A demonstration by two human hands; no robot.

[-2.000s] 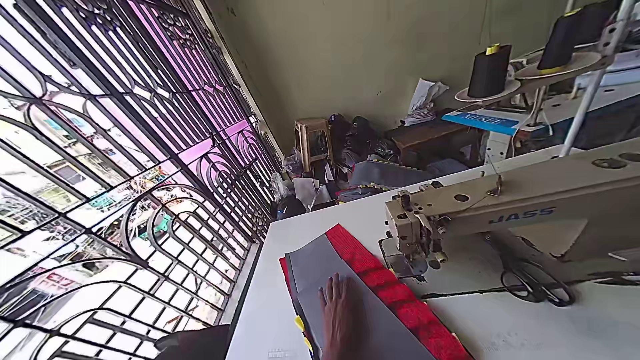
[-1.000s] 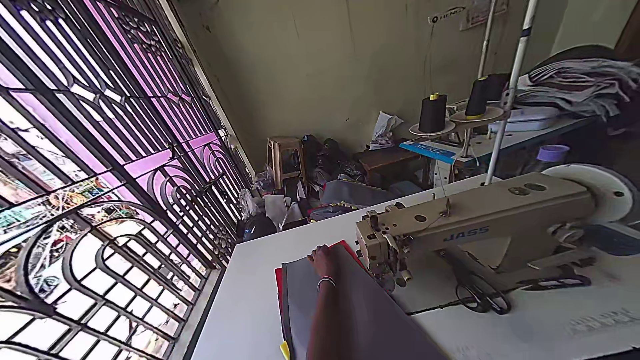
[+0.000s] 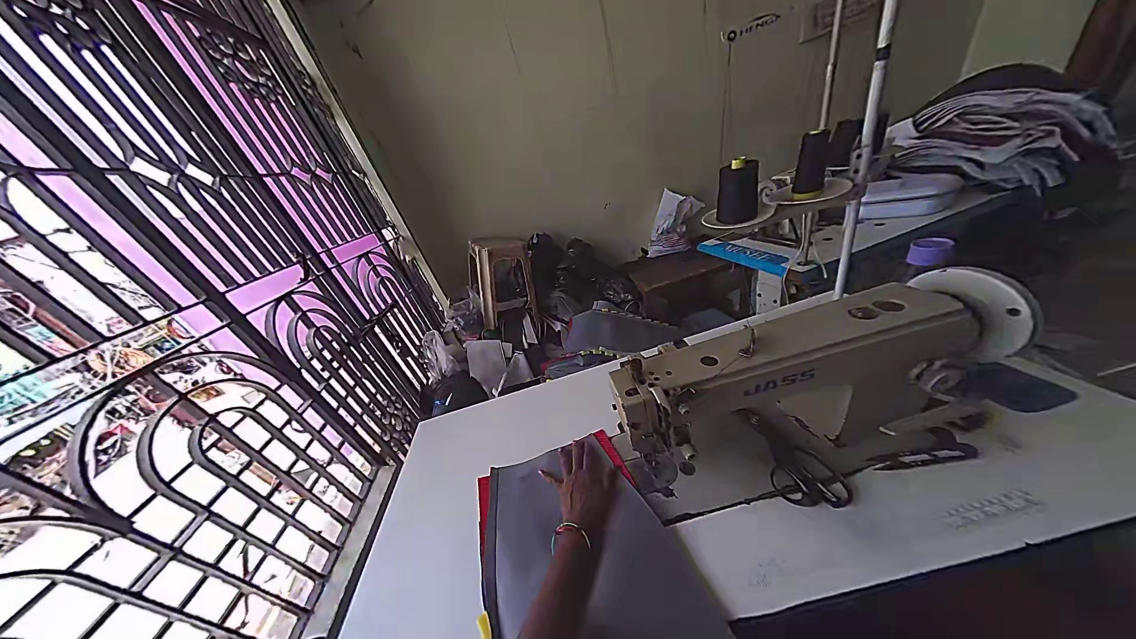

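Observation:
My right hand, with a thin bangle at the wrist, lies palm down and fingers spread on a grey fabric panel. Red fabric shows from under the panel at its left edge and beside my fingers. A yellow piece sits at the panel's lower left edge. Just right of the hand is the needle end of a beige Jass sewing machine. Black-handled scissors rest on the white table below the machine arm. My left hand is out of view.
A metal window grille runs along the left. Beyond the white table are a plastic stool and piled bags and cloth. Black thread cones, another machine table and stacked fabric stand at the back right. A dark tool lies near the scissors.
My right hand has gone from the middle of the grey panel to near its far edge, and its fingers are now spread. The view has swung right, showing more of the sewing machine.

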